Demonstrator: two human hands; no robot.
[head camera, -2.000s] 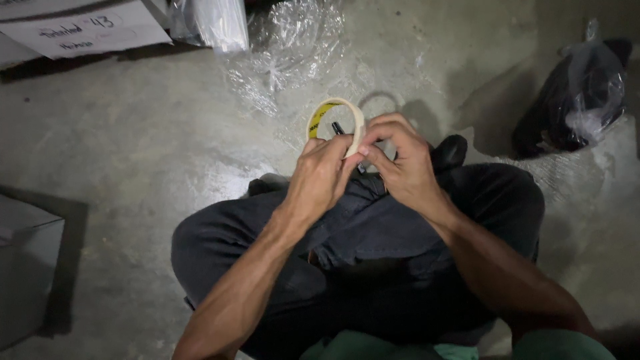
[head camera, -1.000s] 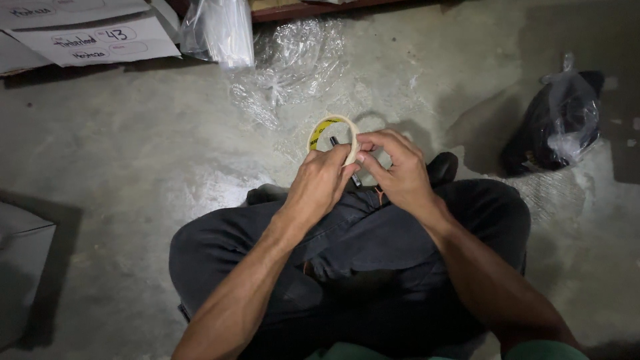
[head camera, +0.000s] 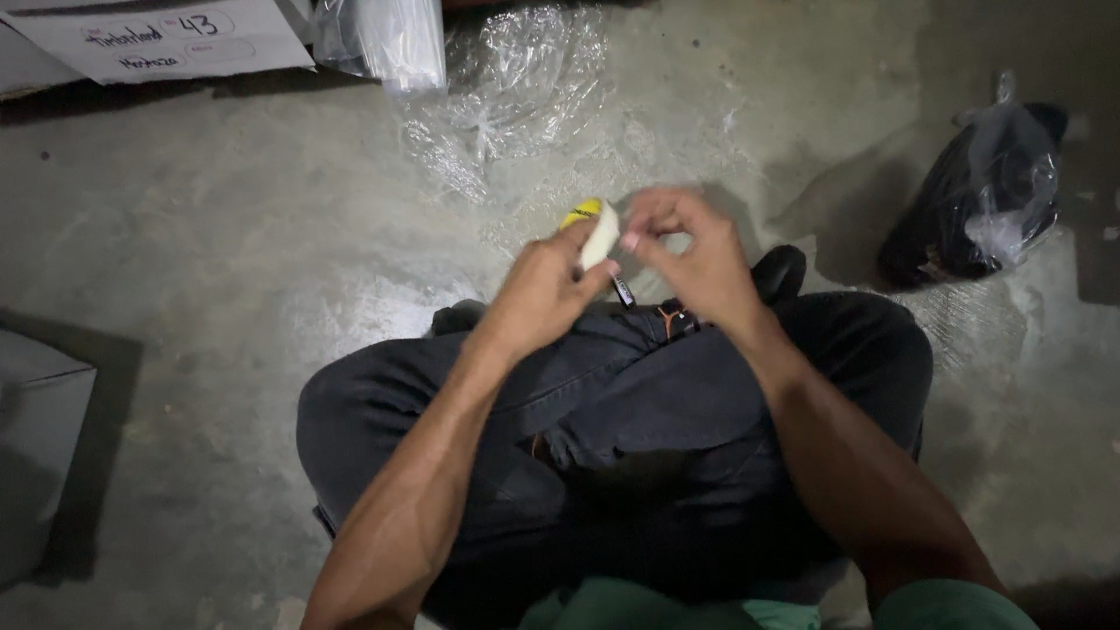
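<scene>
My left hand (head camera: 547, 289) grips a roll of masking tape (head camera: 600, 238), cream on the outside with a yellow printed inner core. Just right of the roll is my right hand (head camera: 691, 249), thumb and index finger close together and slightly blurred; whether a strip of tape lies between them I cannot tell. Below the roll, a dark marker-like item with a pale label (head camera: 623, 290) shows, partly hidden by my left thumb. Orange cord or lace (head camera: 672, 320) lies under my right wrist, above my crossed legs in dark trousers.
Crumpled clear plastic film (head camera: 516, 96) lies on the concrete floor ahead. Clear plastic bags (head camera: 394, 39) and a white box with handwriting (head camera: 175, 39) are at the upper left. A dark item in a clear bag (head camera: 980, 197) lies right. A grey box (head camera: 39, 446) stands left.
The tape roll has turned, so its ring opening shows less than before. My right hand, earlier touching the roll, is now a little apart from it on the right.
</scene>
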